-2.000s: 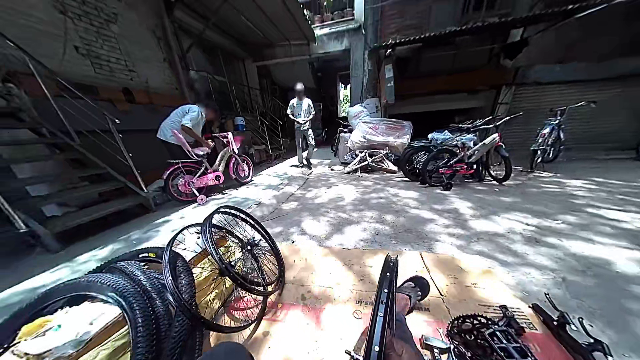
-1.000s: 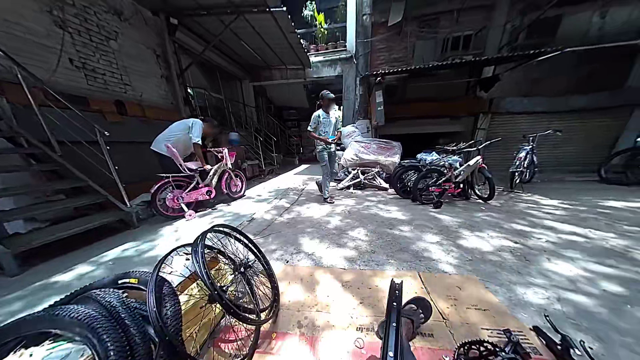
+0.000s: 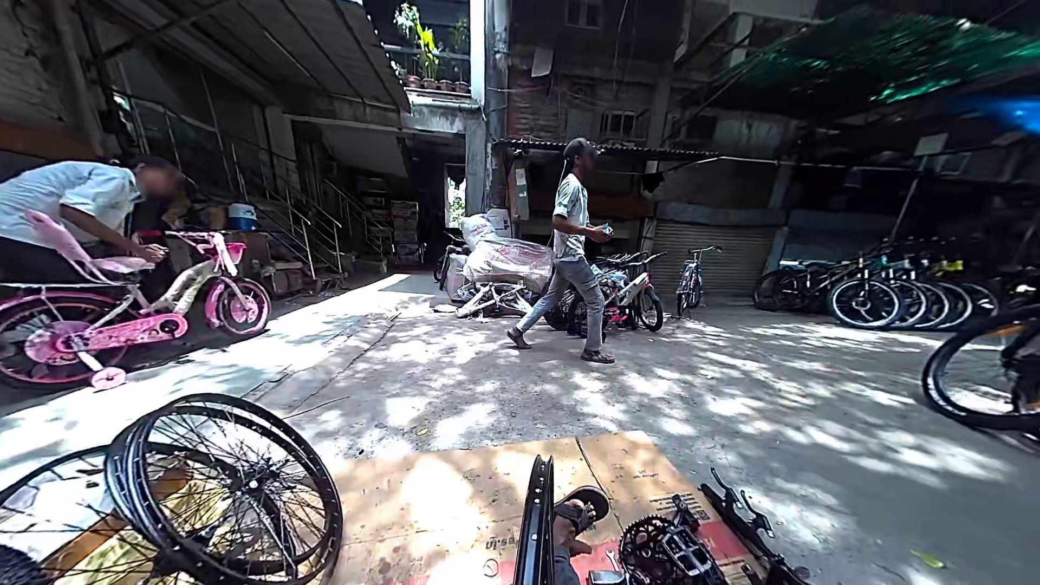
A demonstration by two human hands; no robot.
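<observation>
Neither my left hand nor my right hand shows in the head view. A black bicycle rim [image 3: 535, 520] stands upright at the bottom centre, seen edge-on, beside a sandaled foot [image 3: 581, 512]. Whether a hand holds it is hidden below the frame. Black spoked wheels [image 3: 244, 487] lean together at the lower left. To the right of the foot lie a chainring with a pedal [image 3: 666, 548], a small wrench [image 3: 612, 558] and black metal bicycle parts [image 3: 751, 520].
Flattened cardboard [image 3: 422, 496] lies on the concrete ground. A person [image 3: 577, 244] walks across the yard; another person [image 3: 81, 203] bends over a pink child's bicycle [image 3: 130, 325] at the left. More bicycles [image 3: 886, 296] stand in a row at the right, with a large wheel [image 3: 983, 374] nearer.
The walking person has moved nearer and to the right across the yard. The view has turned right. The other person still bends at the pink bicycle.
</observation>
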